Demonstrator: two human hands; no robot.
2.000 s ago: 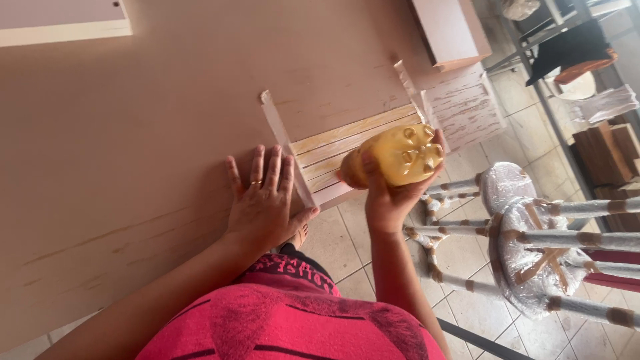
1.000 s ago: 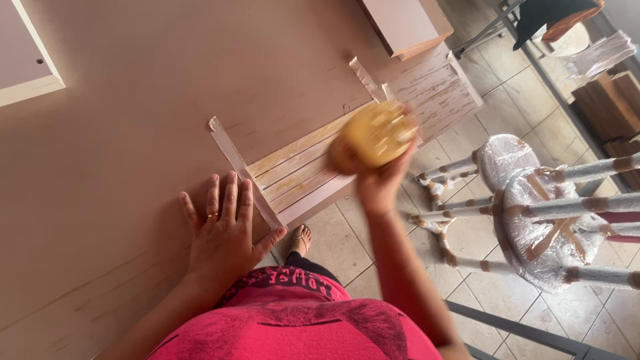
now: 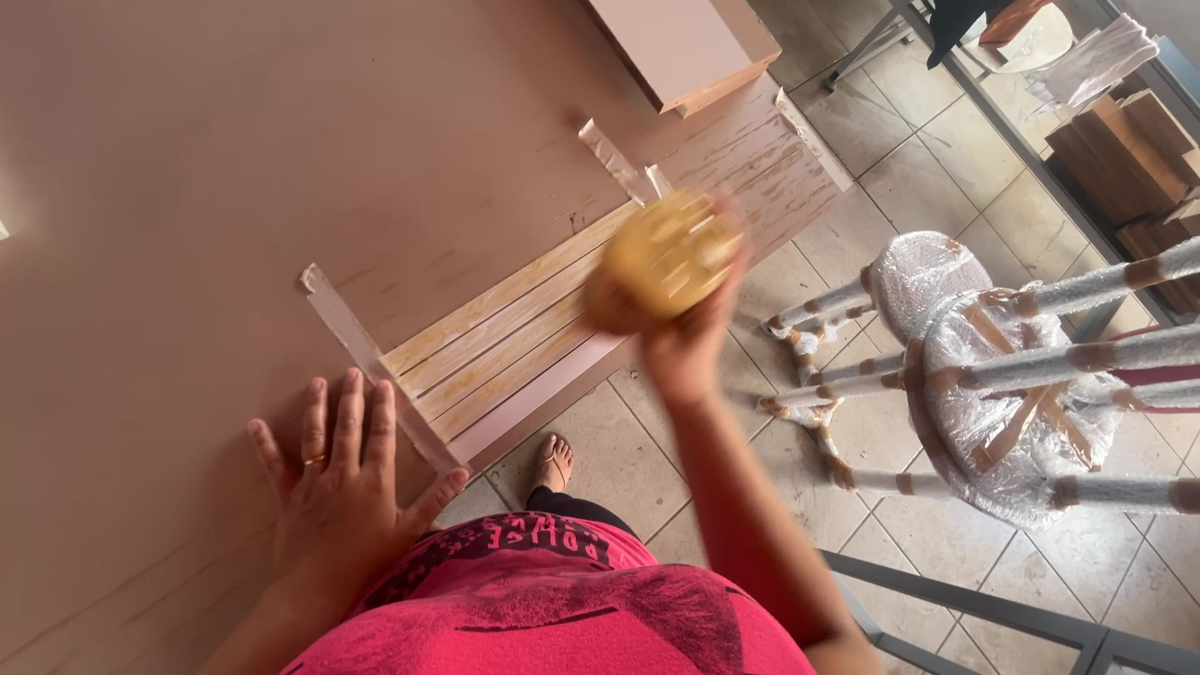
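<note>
My right hand [image 3: 689, 352] grips a yellow plastic bottle [image 3: 670, 253], blurred, its lobed base toward me and its other end over the strips. Beneath it, several narrow wood strips [image 3: 506, 323] lie side by side at the table's near edge, with yellowish smears on them. A length of tape [image 3: 370, 352] crosses their left end, and another piece of tape [image 3: 614, 161] sticks up past their right end. My left hand [image 3: 347, 478] rests flat on the brown tabletop [image 3: 234, 169], fingers spread, its thumb beside the lower end of the left tape.
A stack of boards [image 3: 684, 47] sits at the table's upper right. Stools wrapped in bubble wrap [image 3: 1003, 403] stand on the tiled floor to the right. Wood blocks [image 3: 1120, 150] lie on a metal rack at the upper right. A grey metal frame [image 3: 966, 586] is at the lower right.
The bottle's base showed clearly two seconds ago; it is blurred now, still in my right hand over the strips. My left hand has stayed flat beside the tape. The view has shifted.
</note>
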